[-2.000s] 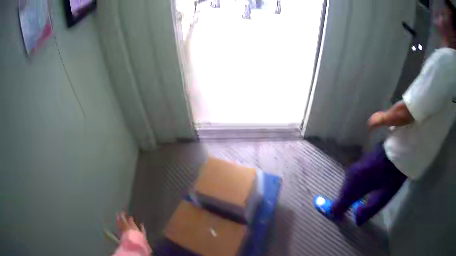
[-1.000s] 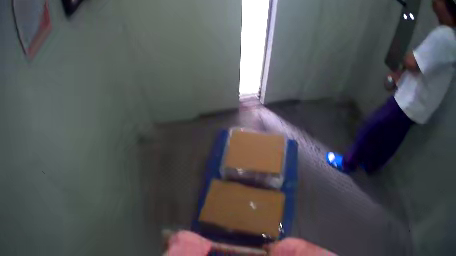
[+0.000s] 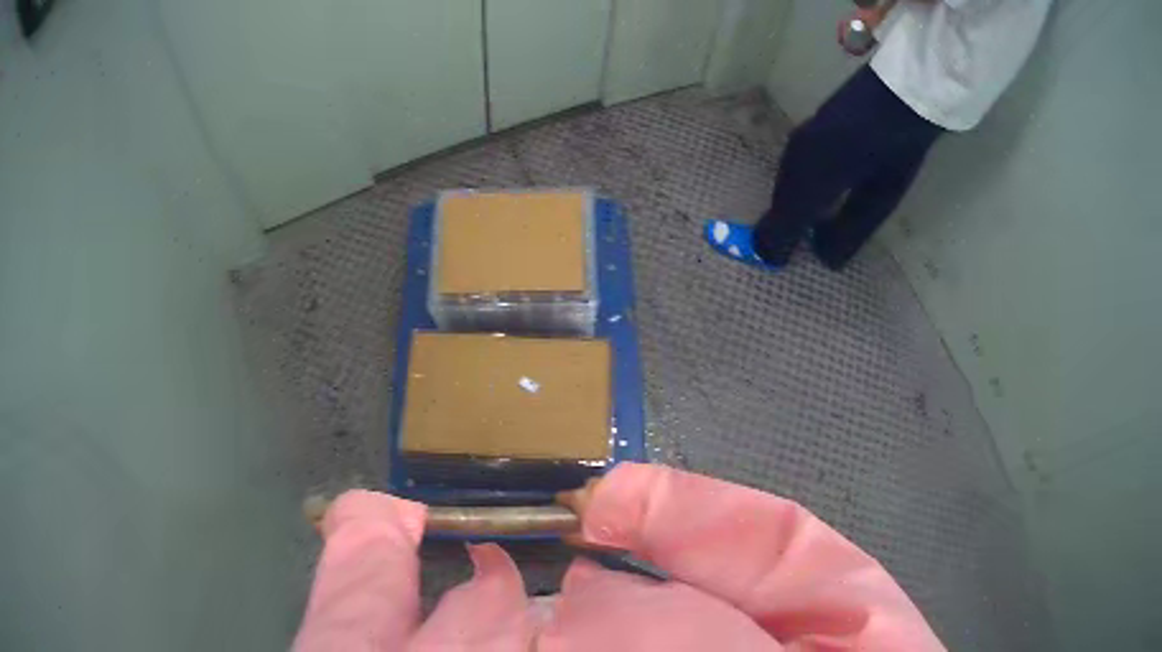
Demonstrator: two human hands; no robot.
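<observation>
A blue platform trolley [image 3: 623,274] stands on the lift floor in front of me. Two cardboard-topped stacks lie on its deck, the far stack [image 3: 512,242] with clear wrapped sides and the near stack [image 3: 507,397] with a small white mark on top. The tape-wrapped push handle [image 3: 500,520] crosses below them. My right hand [image 3: 577,498] is shut on the handle's right part, with only its fingers showing past the pink sleeve. My left hand is at the handle's left end, almost wholly covered by its pink sleeve, and grips the bar there.
The closed pale green lift doors [image 3: 491,70] are beyond the trolley. A person [image 3: 841,166] in a white top, dark trousers and blue shoes stands at the right, holding a small object. Green walls stand on both sides of the textured floor [image 3: 714,369].
The lift doors have gone from open to closed. Both sleeved arms have come onto the handle; my left hand was off it at first. The trolley now appears straighter and higher in view.
</observation>
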